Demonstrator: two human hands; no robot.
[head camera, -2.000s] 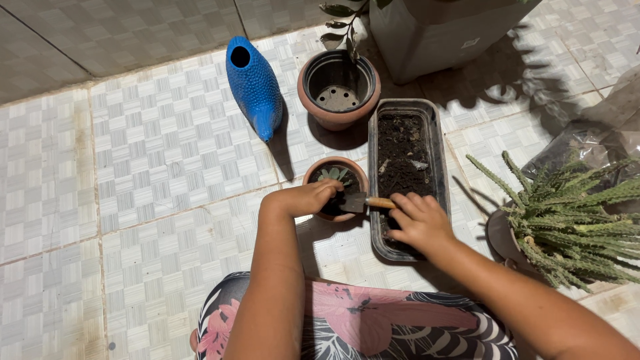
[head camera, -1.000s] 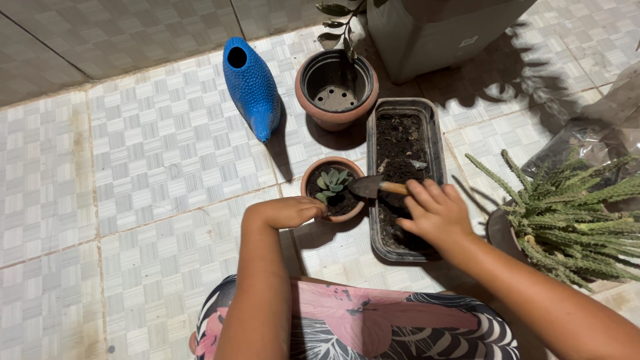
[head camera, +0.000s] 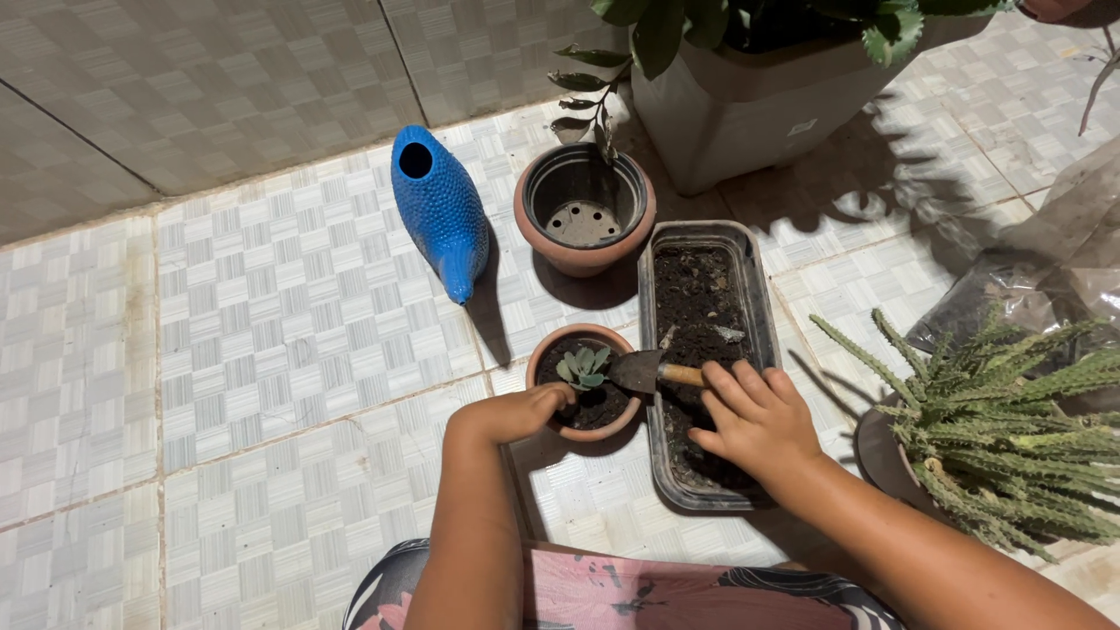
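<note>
A small succulent (head camera: 584, 367) grows in dark soil in a round terracotta-coloured pot (head camera: 540, 352). My left hand (head camera: 518, 413) is at that pot's lower left rim, fingers bent over the edge; whether they grip the rim is hidden. My right hand (head camera: 757, 420) holds a small trowel by its wooden handle (head camera: 682, 375), above a long black planter (head camera: 766, 302) of dark soil. The trowel's metal blade (head camera: 636, 371) points left, over the pot's right rim beside the succulent.
A blue textured watering can (head camera: 442, 214) and a terracotta-coloured pot with a black liner (head camera: 584, 255) stand beyond. A large grey planter (head camera: 726, 114) is behind. At right are a spiky potted succulent (head camera: 1006, 437) and a clear plastic bag (head camera: 1050, 262).
My left hand has moved from the succulent's leaves to the pot's lower left rim. The trowel, first down in the pot's lower part, is now higher by its right rim.
</note>
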